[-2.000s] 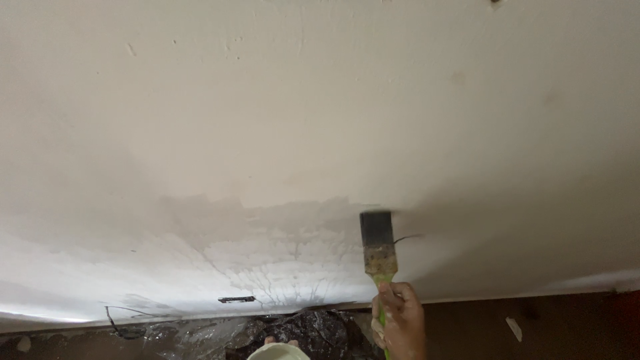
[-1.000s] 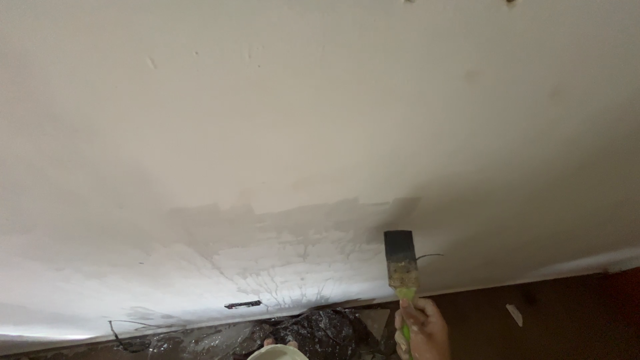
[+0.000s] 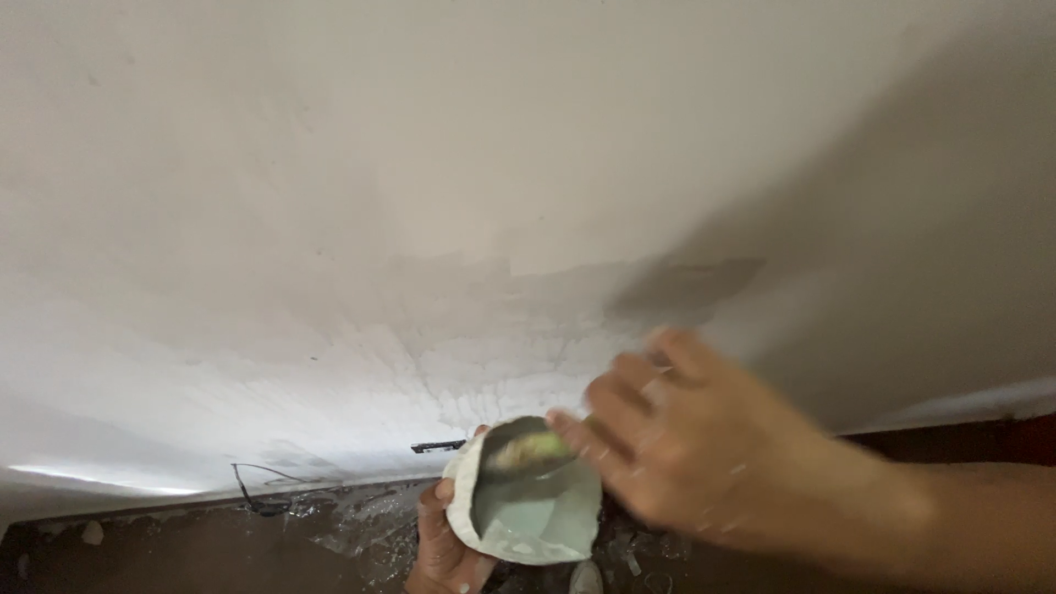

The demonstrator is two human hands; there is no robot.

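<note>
My right hand [image 3: 660, 429] grips the green handle of a paintbrush [image 3: 532, 452], whose head is down inside a white container [image 3: 536, 540]. The bristles are blurred and partly hidden by the rim. My left hand [image 3: 450, 536] holds that container by its left side, tilted so its inside shows, with pale liquid in it. Behind both hands the pale wall [image 3: 511, 165] bears a darker wet patch [image 3: 701, 280] with drips running down below it.
A black cable [image 3: 243, 487] sticks out at the wall's foot on the left. A dark slotted fitting [image 3: 437, 446] sits low on the wall. Crumpled clear plastic sheeting [image 3: 355, 520] lies on the brown floor, and part of a shoe [image 3: 586, 577] shows below the container.
The brush has left the wall area and is now inside the container. My right hand has moved left with it, and the container has come further into view. The wet patch reaches further right than two seconds ago.
</note>
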